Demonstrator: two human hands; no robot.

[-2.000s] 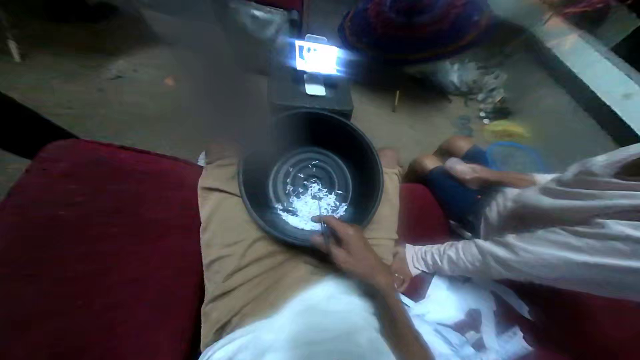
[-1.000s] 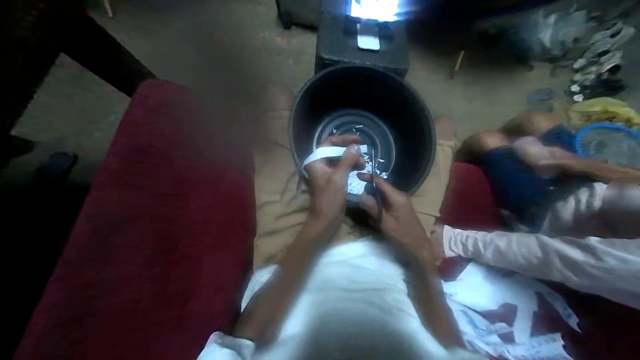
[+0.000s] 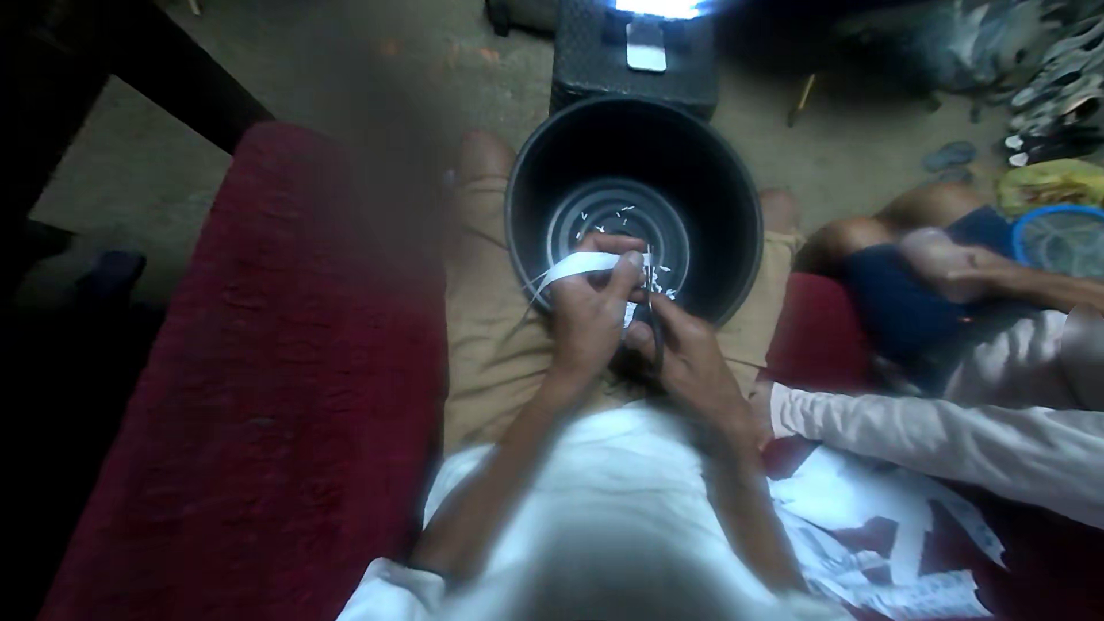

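Observation:
My left hand (image 3: 595,302) pinches a white paper strip (image 3: 582,263), whose loose end curls out to the left over the tub's rim. My right hand (image 3: 686,341) grips a pair of scissors (image 3: 653,302), with the blades upright at the strip's right end. Both hands are over the near part of a black round tub (image 3: 750,220) resting on my lap. Small white paper snippets (image 3: 662,274) lie on its bottom, partly hidden by my hands.
Torn white paper (image 3: 862,509) lies on the red seat at right, beside another person's sleeved arm (image 3: 931,427). A black box (image 3: 586,69) holding a lit device stands beyond the tub. A blue-rimmed basket (image 3: 1052,237) is at far right.
Two seconds ago only my right hand showed, over the tub. My left hand has since come in with a paper strip, and my right hand has the scissors at it.

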